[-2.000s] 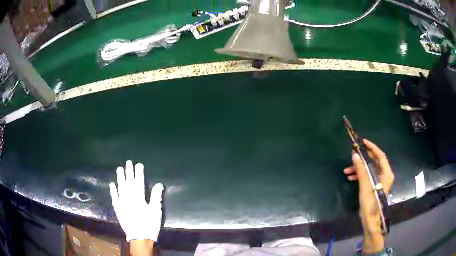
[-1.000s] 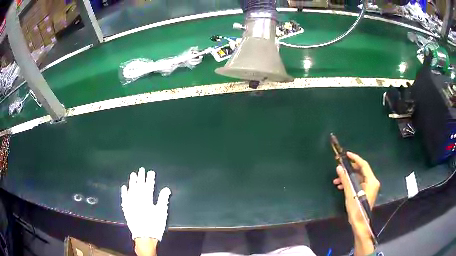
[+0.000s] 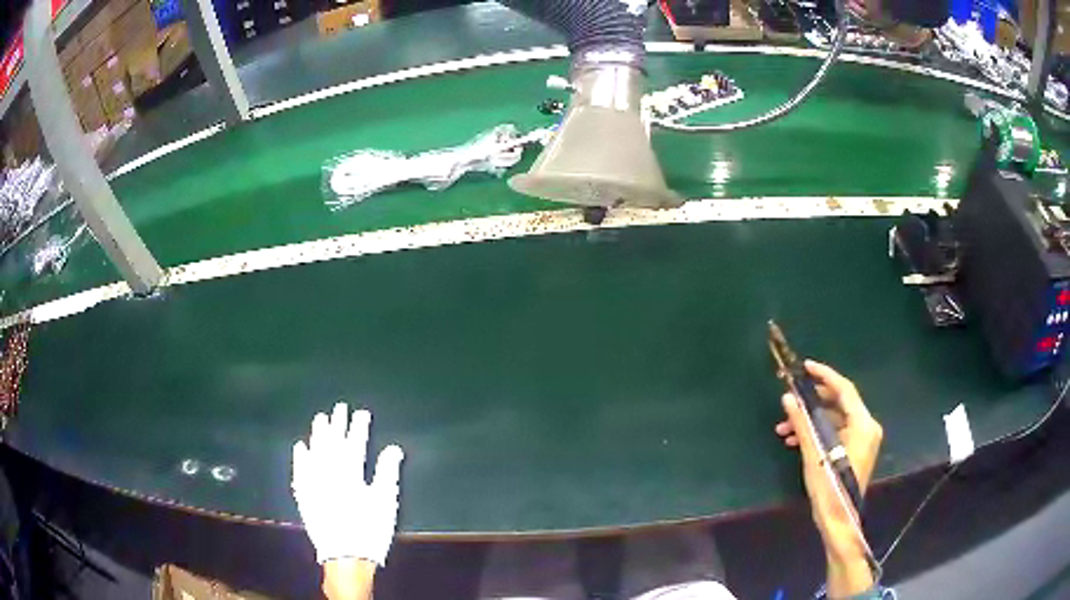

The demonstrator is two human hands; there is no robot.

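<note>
My left hand [image 3: 347,486], in a white glove, rests flat on the dark green bench mat [image 3: 516,352] near its front edge, fingers spread and holding nothing. My bare right hand [image 3: 840,434] holds a soldering iron [image 3: 818,422] like a pen at the right. Its brown tip points up and left, over the mat, touching no part. An open white power strip [image 3: 708,99] lies on the green belt beyond the rail, partly hidden behind the grey fume hood [image 3: 596,147]. Its bagged white cord [image 3: 405,168] lies to the left.
A black soldering station [image 3: 1018,275] with red digits stands at the right, a small black holder [image 3: 933,260] beside it. A speckled pale rail [image 3: 458,231] separates mat and belt. A grey post [image 3: 100,193] stands at the left. Two small rings [image 3: 208,470] lie at the front left.
The view has tilted up and shifted. The bagged cord and strip appear further right on the belt. My left hand stays flat and my right hand still holds the iron.
</note>
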